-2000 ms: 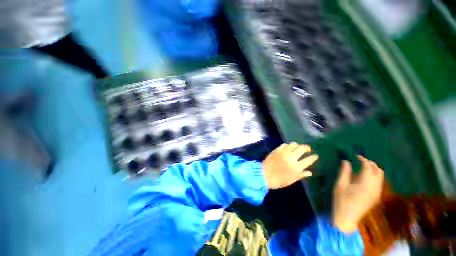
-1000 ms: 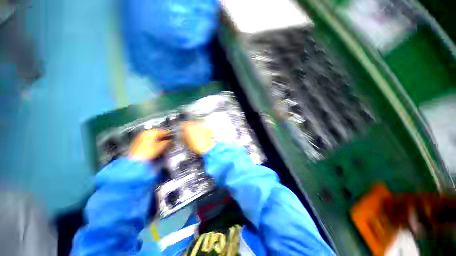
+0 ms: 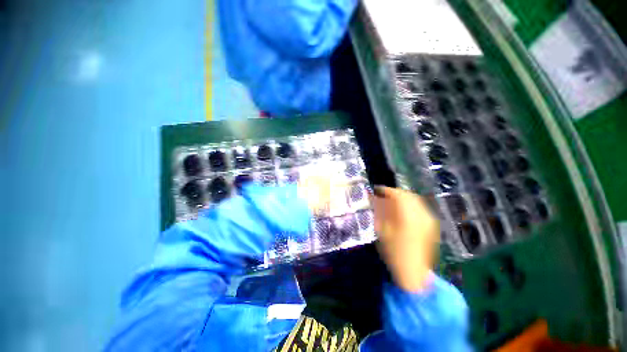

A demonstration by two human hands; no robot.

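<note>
A clear blister tray (image 3: pixel 339 230) lies on a dark green board in front of me, with round black housings (image 3: pixel 218 190) in its left pockets. The right pockets look mostly without housings, under strong glare. My left hand (image 3: pixel 322 195) is over the middle of this tray, blurred and washed out, so its fingers are unclear. My right hand (image 3: pixel 410 234) is between the tray's right edge and the bench, fingers together and blurred. Whether it holds anything is unclear.
A second blister tray (image 3: pixel 481 230) full of black housings lies on the green bench at the right, with white sheet (image 3: pixel 430 27) behind it. Several loose black housings (image 3: pixel 507 270) lie nearer me. An orange fixture part (image 3: pixel 529 339) shows at the bottom right. A person in blue (image 3: pixel 275 55) is ahead.
My left hand has moved right across the tray. My right hand has moved from over the tray to beyond its right edge. The view has shifted, and the orange part is lower in the picture.
</note>
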